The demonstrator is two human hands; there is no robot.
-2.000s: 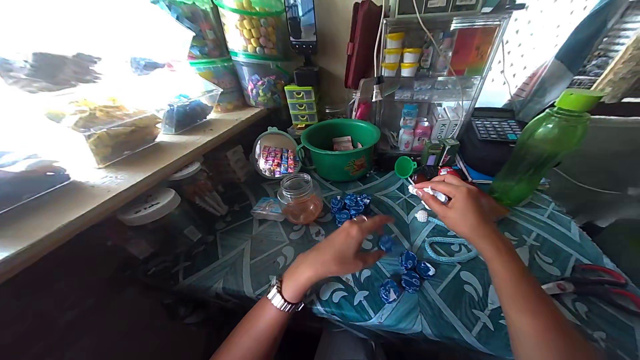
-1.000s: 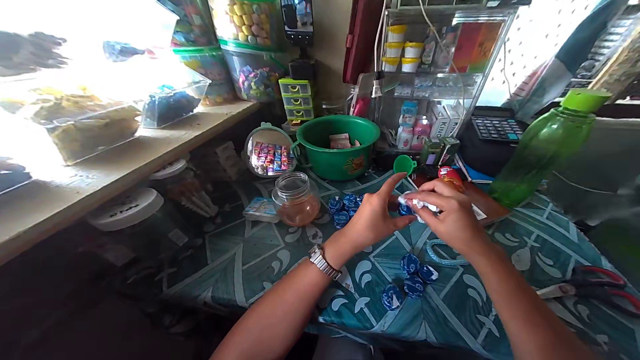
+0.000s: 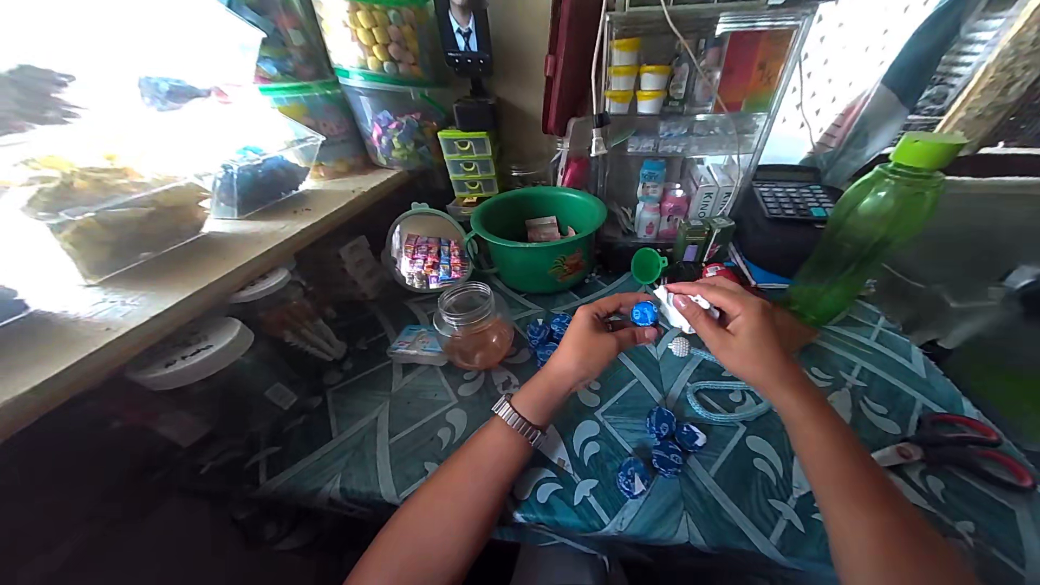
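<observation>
Between thumb and fingers, my left hand [image 3: 597, 337] holds a small round blue-wrapped piece [image 3: 644, 314]. My right hand [image 3: 731, 325] grips a crumpled white tissue or cloth [image 3: 681, 313], close to the blue piece. Several similar blue pieces [image 3: 667, 457] lie on the patterned green tablecloth below my hands, and more [image 3: 559, 327] sit just left of my left hand. A clear jar without a lid [image 3: 474, 327], with a brownish tint low inside, stands farther left. Under the white material are a white beaded ball [image 3: 679, 347] and a light-blue cord loop [image 3: 727, 404].
Behind my hands stand a green plastic tub [image 3: 539, 240], a round mirror [image 3: 428, 248] and a small green funnel [image 3: 648, 266]. A green bottle [image 3: 869, 231] and scissors [image 3: 955, 451] are at right. Lidded jars [image 3: 195, 357] stand below the wooden ledge [image 3: 268, 252] at left.
My left hand has moved from over the tablecloth up beside my right hand, and it now holds a blue piece. My right hand still has the white material.
</observation>
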